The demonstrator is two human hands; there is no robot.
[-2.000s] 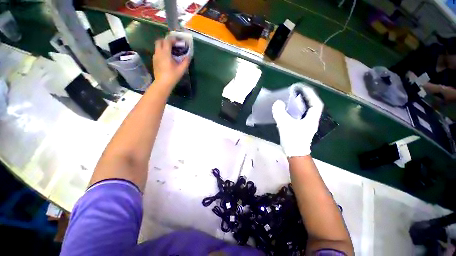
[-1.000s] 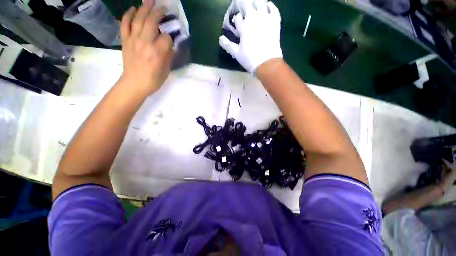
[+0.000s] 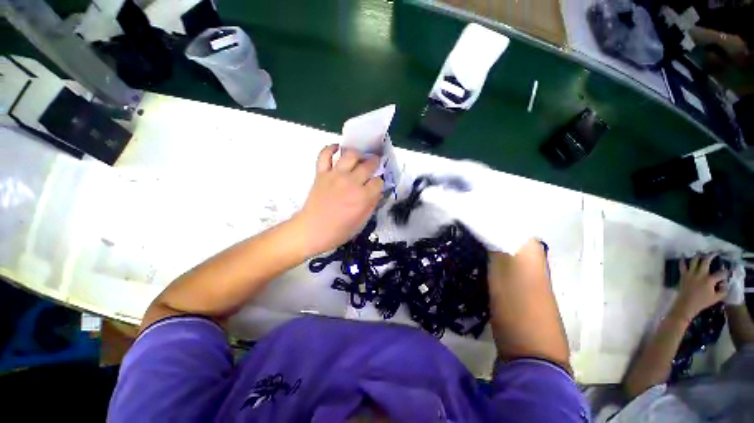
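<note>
My bare left hand [image 3: 343, 194] holds a retail box [image 3: 372, 136] with its white flap standing up, at the belt-side edge of the white bench. My gloved right hand [image 3: 463, 198] is blurred and holds a black cable [image 3: 411, 199] just right of the box. The black cable heap [image 3: 422, 277] lies on the bench in front of my body, below both hands. How far the box is filled is hidden by my left hand.
The green conveyor belt [image 3: 331, 70] carries a bagged device [image 3: 233, 68], another open box with a white flap [image 3: 470, 70] and a black tray or box [image 3: 575, 138]. Black-and-white boxes [image 3: 85, 124] lean at left. Another person's hands [image 3: 703, 289] work at right.
My left hand has brought a box from the belt to the bench. My right hand has come back from the belt to above the heap and now has a cable.
</note>
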